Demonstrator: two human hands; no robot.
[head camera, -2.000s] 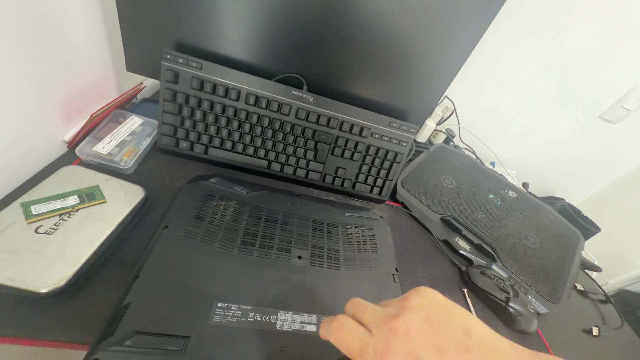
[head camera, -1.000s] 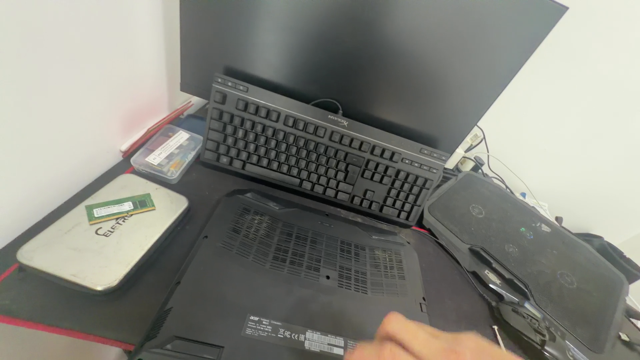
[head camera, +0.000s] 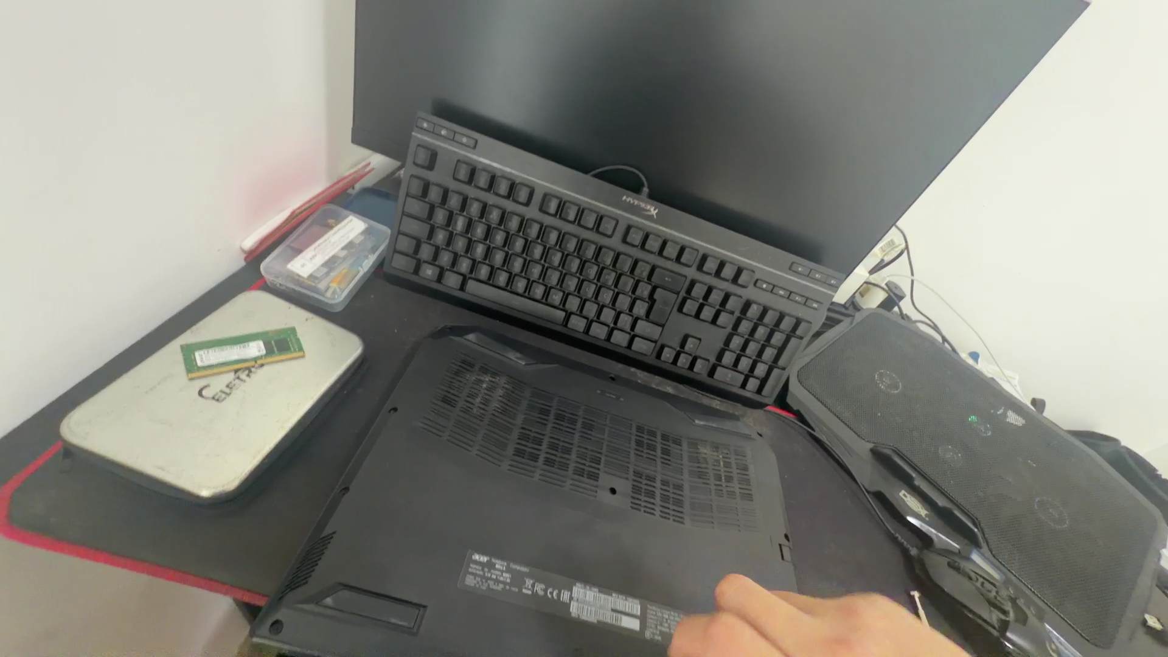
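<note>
An Acer laptop (head camera: 538, 511) lies bottom side up on a black desk mat, its vent grilles toward the keyboard. My right hand (head camera: 803, 625) is over the laptop's near right part, by the printed label, with its fingers curled; whether it holds anything is hidden. My left hand is out of view. On the left, a green RAM module (head camera: 242, 352) rests on a silver case (head camera: 182, 429) that bears lettering.
A HyperX keyboard (head camera: 584, 265) leans against a monitor (head camera: 693, 109) behind the laptop. A clear plastic box (head camera: 328, 260) stands behind the silver case. To the right are a laptop cooling pad (head camera: 985, 456), a dark glossy mouse (head camera: 967, 584) and cables.
The view has shifted, now showing more of the desk's left side. My right hand stays near the laptop's label, with less of it in view than two seconds ago.
</note>
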